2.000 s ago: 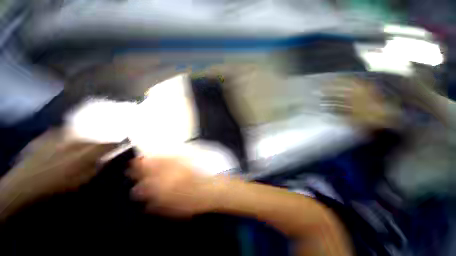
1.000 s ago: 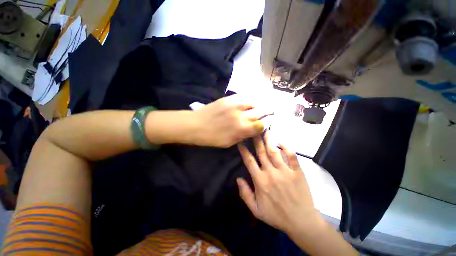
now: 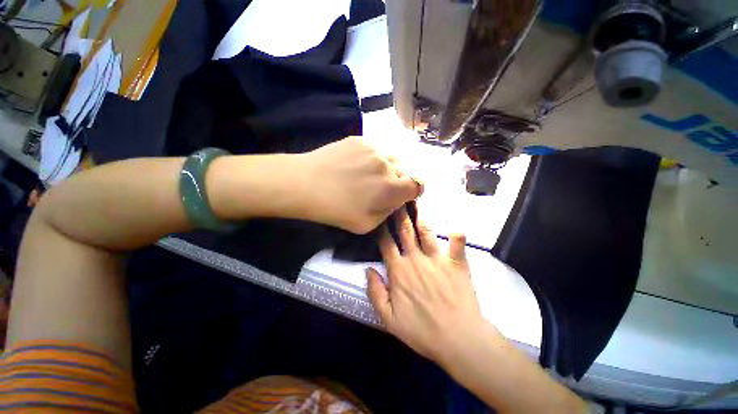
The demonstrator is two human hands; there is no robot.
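Note:
A black cloth panel (image 3: pixel 279 101) lies on the white machine table, left of the needle. My left hand (image 3: pixel 356 184) rests on it with fingers curled, pinching its edge near the presser foot. My right hand (image 3: pixel 429 295) lies palm down just below, fingertips on a narrow black part of the cloth beside my left fingers. The needle area is washed out by lamp glare, so the seam cannot be seen. The sewing machine head (image 3: pixel 583 105) stands above, with blue lettering. Another black curved panel (image 3: pixel 591 242) lies flat right of the needle.
A ruler tape (image 3: pixel 243 273) runs along the table's front edge. White cut pieces with black strips (image 3: pixel 93 93) lie at upper left, beside brown packing tape (image 3: pixel 146 69). Part of a second machine (image 3: pixel 28 73) shows at far left. Dark cloth hangs over the lap.
Since one second ago, the black cloth has drawn off the table's front, uncovering the ruler tape and white table. My left hand has closed more tightly. The view has shifted slightly.

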